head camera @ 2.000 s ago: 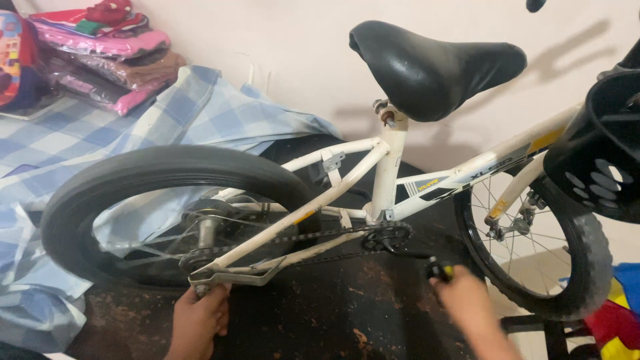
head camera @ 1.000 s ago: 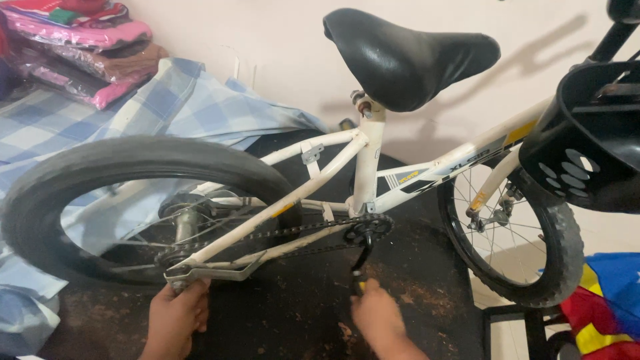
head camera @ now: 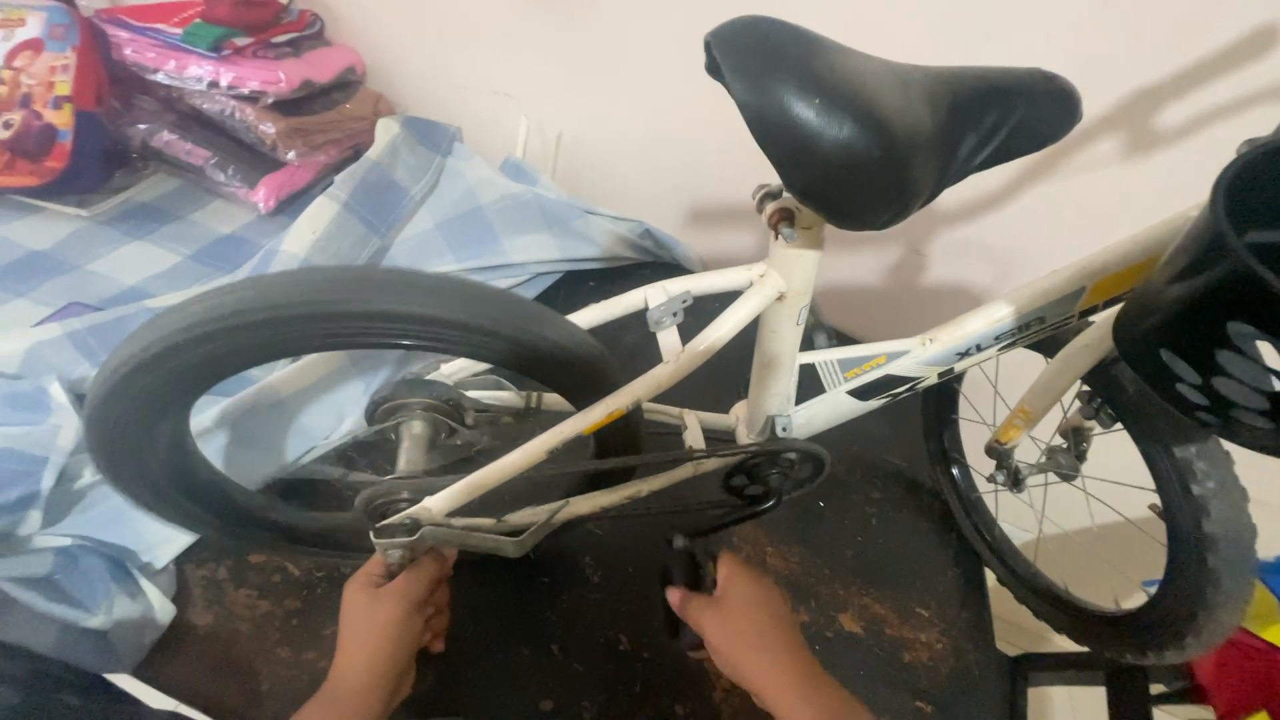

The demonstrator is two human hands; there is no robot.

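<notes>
A white bicycle frame [head camera: 786,340] with a black saddle [head camera: 880,120] stands on a dark, worn tabletop. My left hand [head camera: 395,610] grips the axle end at the rear dropout, below the rear wheel's black tire [head camera: 370,290]. The wheel's spokes look blurred. My right hand [head camera: 745,620] is closed around the black pedal [head camera: 687,590] at the end of the crank arm [head camera: 735,518]. The chain [head camera: 600,465] runs from the chainring [head camera: 775,470] to the rear sprocket, partly behind the frame tubes. The front wheel [head camera: 1090,500] is at the right.
A blue and white checked cloth [head camera: 330,220] lies behind and left of the rear wheel. Plastic-wrapped folded clothes [head camera: 250,90] and a colorful bag [head camera: 45,100] are at the upper left. A black basket [head camera: 1200,330] is at the right edge, and a pale wall stands behind.
My right hand has moved the pedal around, and the crank arm points another way than one second ago. My left hand has stayed at the rear axle. The view has shifted somewhat.
</notes>
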